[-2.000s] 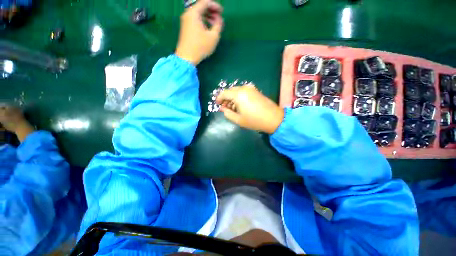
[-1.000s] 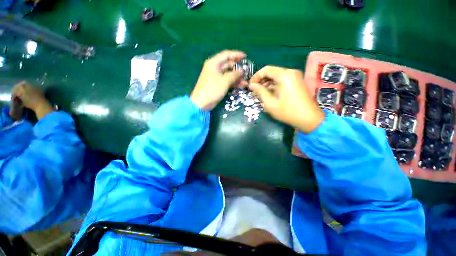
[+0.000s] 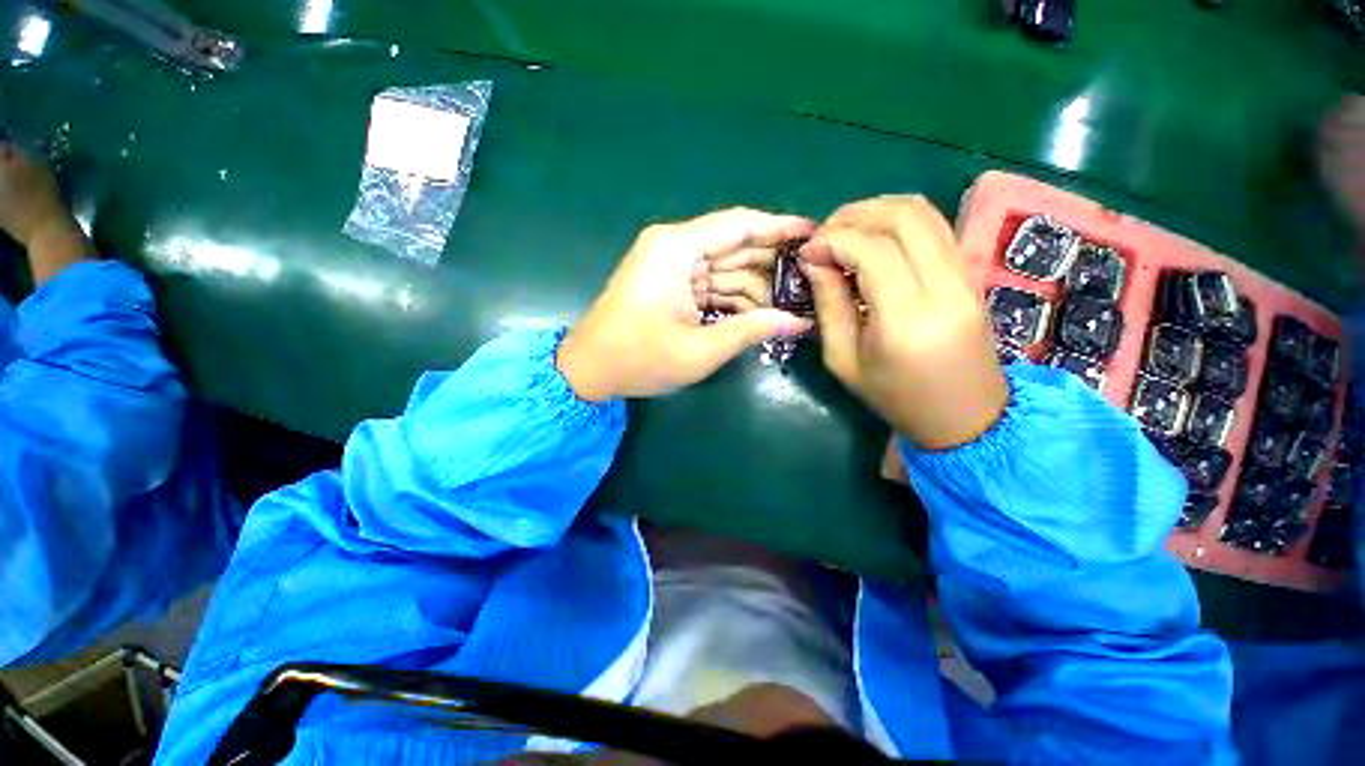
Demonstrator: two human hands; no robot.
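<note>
A black watch housing [image 3: 794, 280] is held up between my two hands, above the bench. My left hand [image 3: 681, 304] is shut on its near and left side, thumb below and fingers behind. My right hand [image 3: 895, 299] touches the housing's right edge with its fingertips; whether it pinches a tiny part is hidden. Small silver loose parts [image 3: 777, 352] show just below my hands; most of the heap is covered by the hands.
A pink foam tray [image 3: 981, 225] with rows of black housings lies at the right. A labelled zip bag [image 3: 416, 172] lies at upper left. A grey metal bar [image 3: 157, 30] is at the top left. A neighbour's blue sleeve and hand [image 3: 33, 202] are at the left edge.
My left hand came back from the upper bench with a housing, and both hands met over the loose parts. The housing is now turned to show its black inside. The view has shifted.
</note>
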